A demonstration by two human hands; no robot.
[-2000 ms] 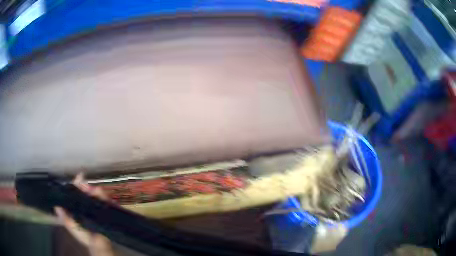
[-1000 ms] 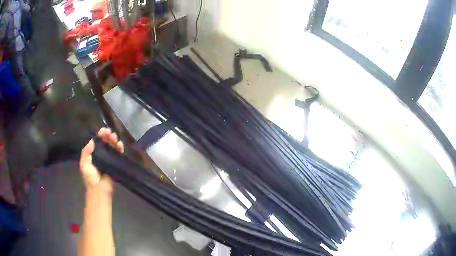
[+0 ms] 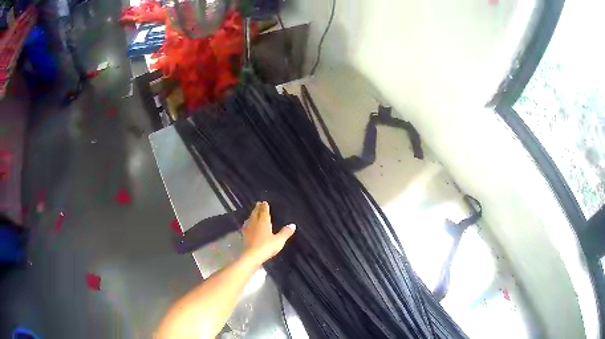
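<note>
A large pile of long, thin black straps (image 3: 332, 225) lies lengthwise on a light, shiny table (image 3: 176, 165). My left hand (image 3: 265, 235) comes in from the lower left and rests palm down on the left side of the pile. Its thumb is apart from its fingers, and no separate bundle shows in its grip. The fingertips are partly hidden against the straps. My right hand is not in view.
A wide dark band (image 3: 209, 232) sticks out over the table's left edge. Loose dark strips (image 3: 375, 136) lie right of the pile by the wall and window. Red-orange material (image 3: 202, 59) hangs beyond the far end. Red scraps (image 3: 93, 281) dot the floor.
The view has turned from the press to the strap table. The bundle my left hand held above the table's left side now lies on the pile, and the hand has moved right onto it.
</note>
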